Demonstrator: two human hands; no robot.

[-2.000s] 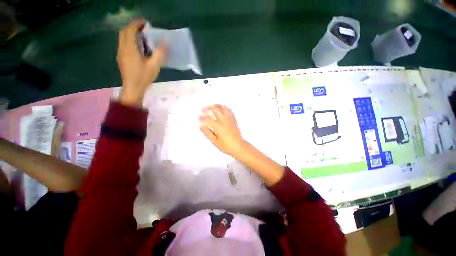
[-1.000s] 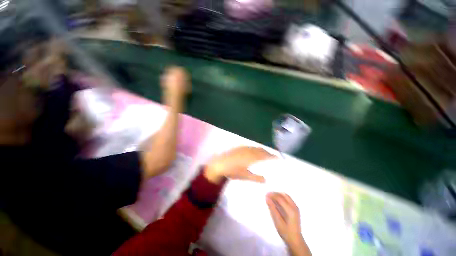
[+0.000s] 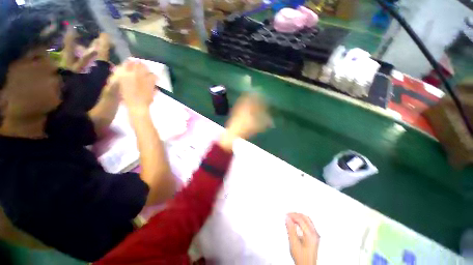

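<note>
My left hand (image 3: 249,116) is blurred, reaching over the green belt (image 3: 290,134); whether it holds anything cannot be told. A bare black cylindrical unit (image 3: 220,101) with a white label on its top stands on the belt just left of that hand, apart from it. A unit in a whitish sleeve (image 3: 348,170) is on the belt to the right, near the bench edge, its dark end and white label showing. My right hand (image 3: 303,235) is over the white bench top (image 3: 259,207), fingers curled, with no object visible in it.
A neighbouring person in black (image 3: 67,186) sits at the left, arms raised at the belt's edge. Beyond the belt are stacked black trays (image 3: 259,49), white bags (image 3: 352,70) and a red-orange box (image 3: 412,103). A green printed carton (image 3: 404,243) covers the bench at lower right.
The view has turned left from the bench. My left hand has moved from over the bench out over the belt. A bare black unit now shows beside it. My right hand remains over the bench.
</note>
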